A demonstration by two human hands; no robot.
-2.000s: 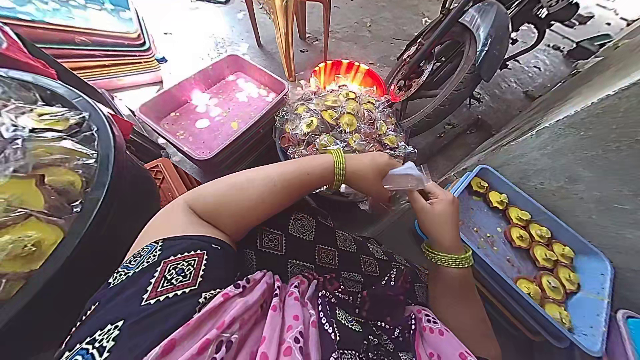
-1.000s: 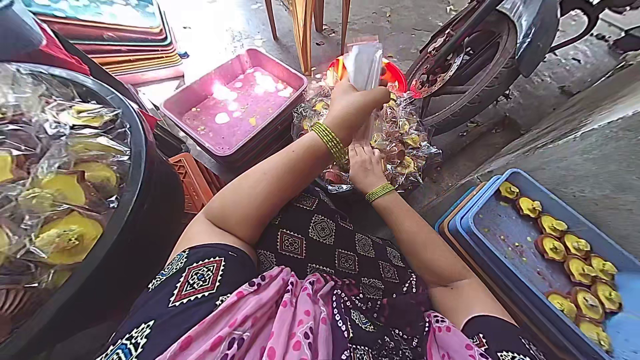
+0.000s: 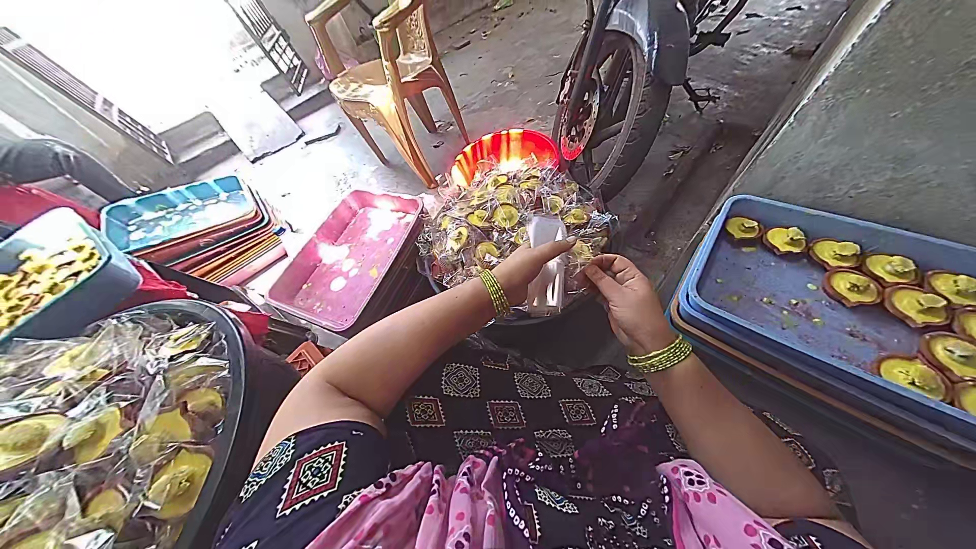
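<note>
My left hand [image 3: 530,271] holds a stack of clear plastic bags [image 3: 546,263] over the heap in front of me. To its right, my right hand [image 3: 621,293] pinches thumb and fingertips together near the stack's side; whether a thin bag is between them is hard to tell. Behind both hands rises a heap of wrapped yellow-filled clay lamps [image 3: 503,216] in a tub. At the right, unwrapped yellow-filled clay lamps [image 3: 852,287] stand in rows in a blue tray [image 3: 762,305]. More wrapped lamps [image 3: 175,480] fill a black tub [image 3: 248,366] at the lower left.
A red basket [image 3: 507,145] sits behind the heap, beside a motorcycle wheel [image 3: 610,114]. A pink tray [image 3: 343,259], stacked trays [image 3: 183,213] and a bin of small yellow pieces [image 3: 114,274] are at the left. Beyond stands a plastic chair [image 3: 393,84]. A person's leg [image 3: 61,164] shows far left.
My hands, close together one second ago, are now apart, and the left has lowered with the bags. The view has shifted, showing more of the chair and the left side.
</note>
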